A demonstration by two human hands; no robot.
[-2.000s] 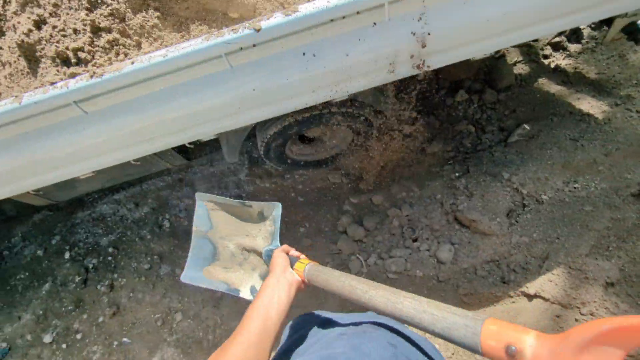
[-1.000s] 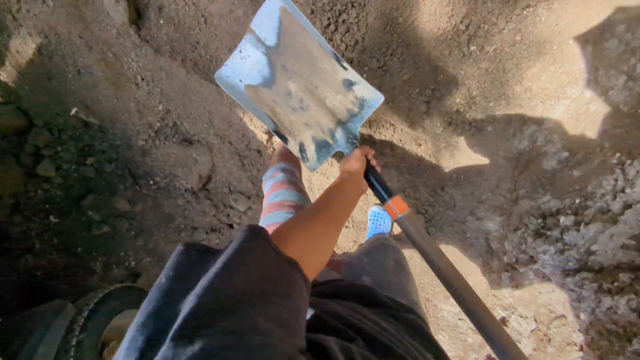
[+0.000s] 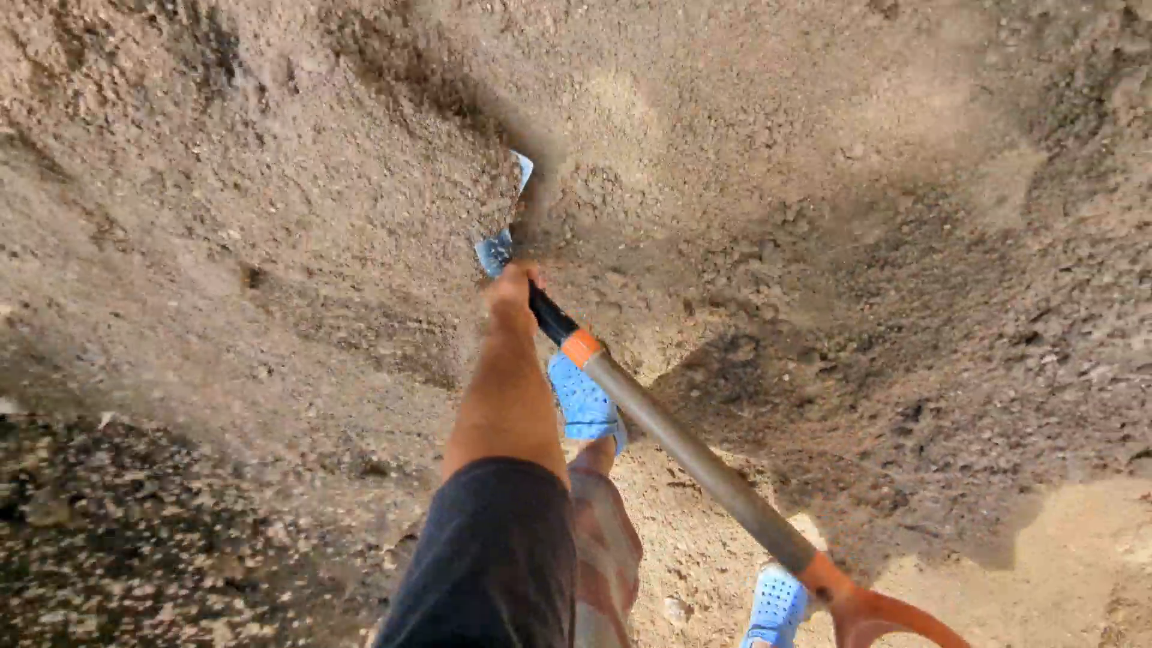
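My left hand (image 3: 515, 286) grips the black lower end of the shaft of a shovel (image 3: 702, 459), just behind its blade. Most of the metal blade (image 3: 494, 253) is buried under brown, gravelly soil (image 3: 378, 180); only its rear corner and a sliver of one edge show. From the orange collar, the brown shaft slants down to the right to an orange handle (image 3: 864, 603), cut off by the bottom edge of the view. My right hand is not in view.
My feet stand on the soil in blue perforated clogs, one (image 3: 583, 396) beside the shaft, the other (image 3: 776, 601) near the handle. Dark loose gravel (image 3: 135, 540) lies at lower left. Rough, shaded earth (image 3: 945, 396) spreads on the right.
The shovel blade, fully exposed one second ago, is now mostly under soil. My left hand has stayed on the shaft near it. The view has turned from the metal-sided truck bed to the ground.
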